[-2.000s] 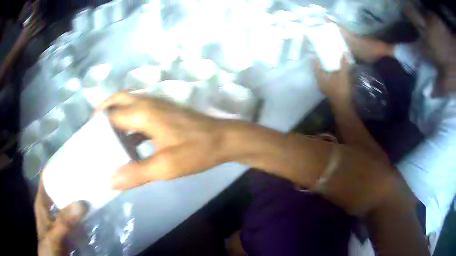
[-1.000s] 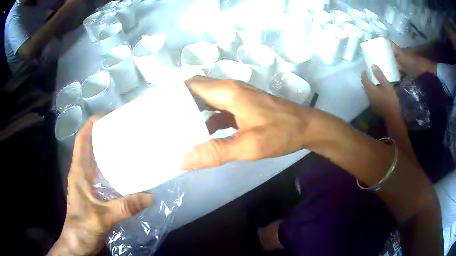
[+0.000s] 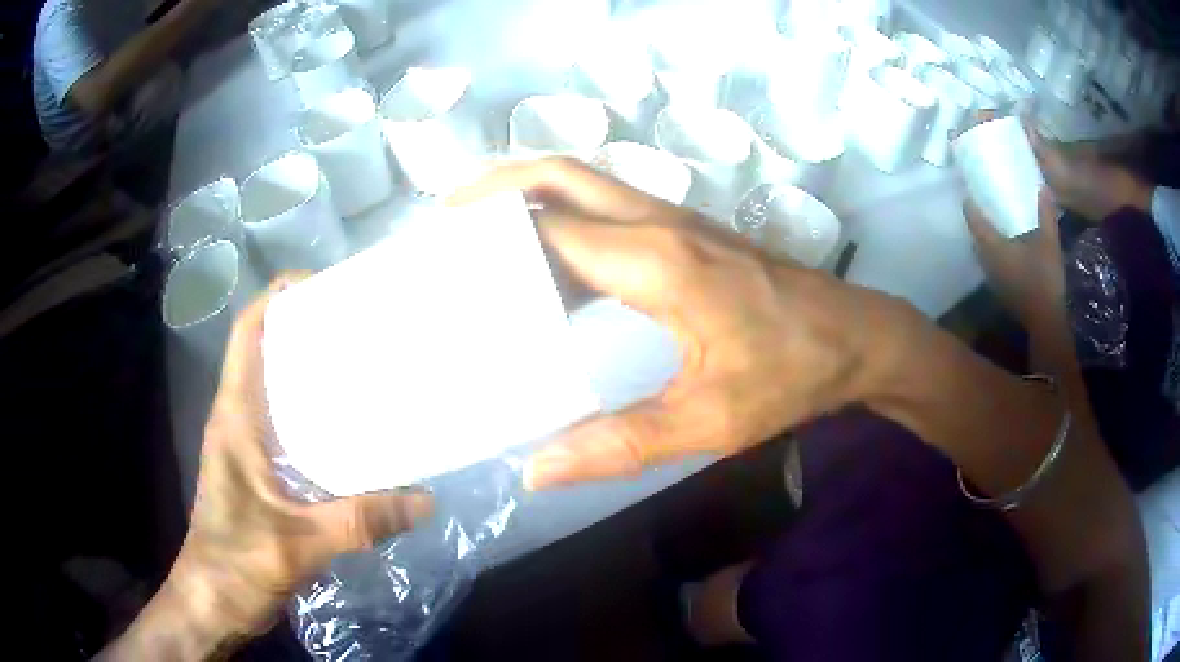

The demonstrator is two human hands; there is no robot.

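A glossy white container [image 3: 421, 343] is tilted on its side between my hands, over the near edge of the table. My left hand [image 3: 265, 504] grips its left end, fingers behind and thumb below. My right hand [image 3: 660, 310] is around its right end, fingers over the top and thumb low at the front. A crinkled clear plastic bag [image 3: 388, 576] hangs below the container by my left hand. Glare hides the container's surface detail.
Many white containers [image 3: 287, 207] stand on the white table [image 3: 906, 246]. A dark strip [image 3: 846, 261] lies near the table edge. At the right, a neighbour's hand [image 3: 1022, 259] holds a white container [image 3: 999, 175]. Another person's arm [image 3: 123, 71] is at the upper left.
The container and both hands have shifted a little to the right in view. My right thumb has moved lower along the container's right end. The neighbour's container is tilted slightly differently.
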